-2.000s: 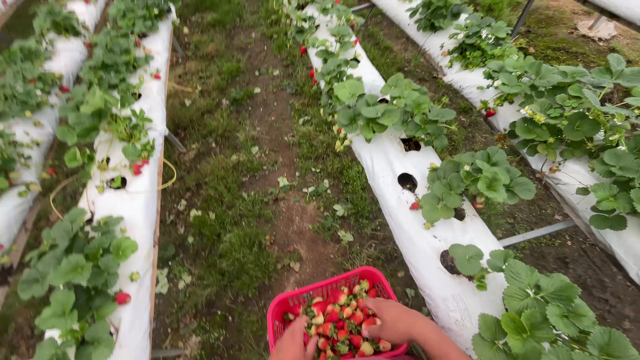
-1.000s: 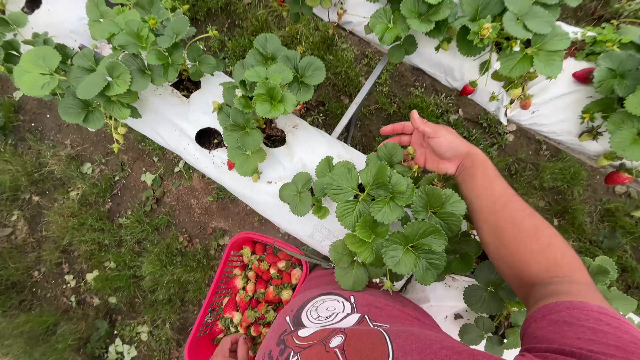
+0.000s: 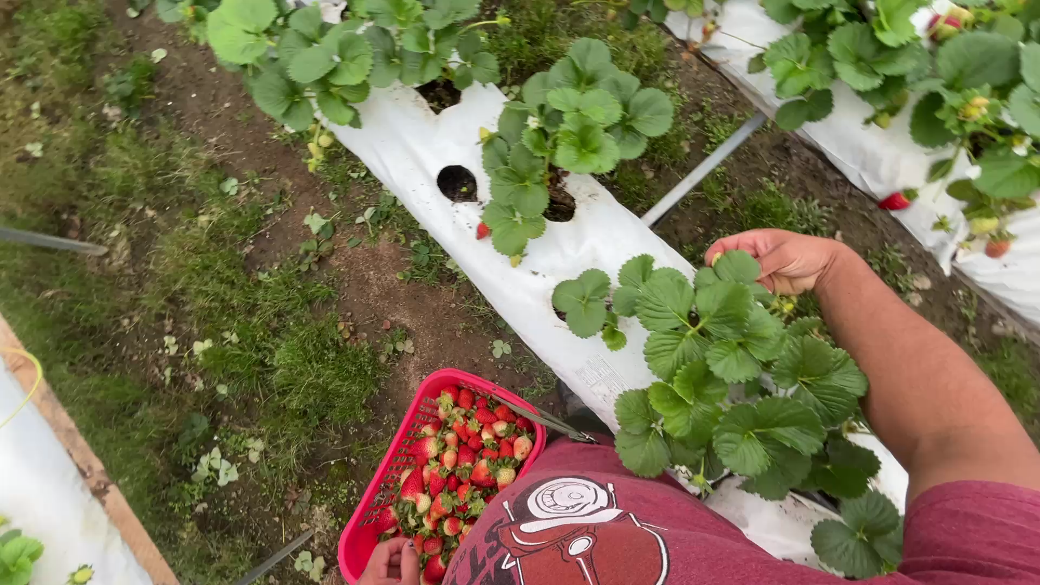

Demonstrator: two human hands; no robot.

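Note:
My right hand (image 3: 776, 258) reaches over the far side of a strawberry plant (image 3: 731, 357), its fingers bent at the outer leaves beside a small pale fruit; leaves partly hide the fingertips. At the lower edge, my left hand (image 3: 392, 562) lies at the near rim of a pink plastic basket (image 3: 431, 380), mostly cut off by the frame. Many red and pale strawberries (image 3: 467, 455) fill the basket, which hangs against my body by a strap. Whether the left fingers grip the rim or a berry is not clear.
The white-covered growing bed (image 3: 520, 284) runs diagonally, with planting holes and another strawberry plant (image 3: 569, 122). A metal support bar (image 3: 703, 171) spans toward a second bed (image 3: 853, 138) at upper right, where a red strawberry (image 3: 897, 200) hangs. Grass and soil lie left, with another bed (image 3: 49, 463) beyond.
The view has swung down toward the bed. My right hand, open beyond the plant one second ago, now has its fingers bent in at the leaves. Two seconds ago both hands were at the basket.

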